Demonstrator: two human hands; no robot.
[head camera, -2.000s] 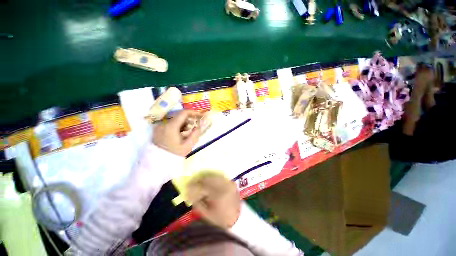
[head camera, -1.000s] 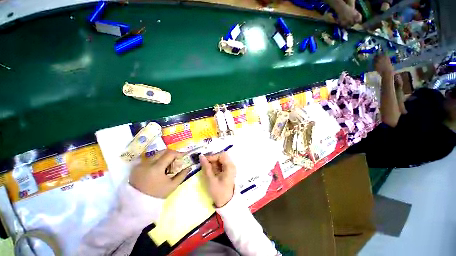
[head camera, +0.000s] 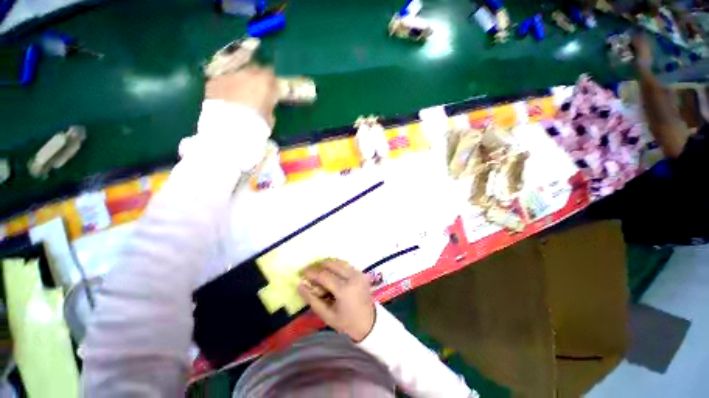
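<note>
My left hand reaches over the green belt, blurred. A beige module is at its fingertips. Another beige module lies on the belt just right of that hand, partly hidden by it. My right hand is low at the ledge's front, with fingertips pinched on the right part of the yellow release sheet. Whether a pad is between the fingers is too small to tell. Black strips lie on the white surface.
An upright beige module stands at the belt edge. A beige module pile and pink parts are to the right. Blue battery cells lie on the belt. A brown carton is below. Another person's arm reaches in at right.
My left hand has moved from the ledge up and out over the belt. My right hand has moved away from it, down to the yellow sheet. The camera view has shifted.
</note>
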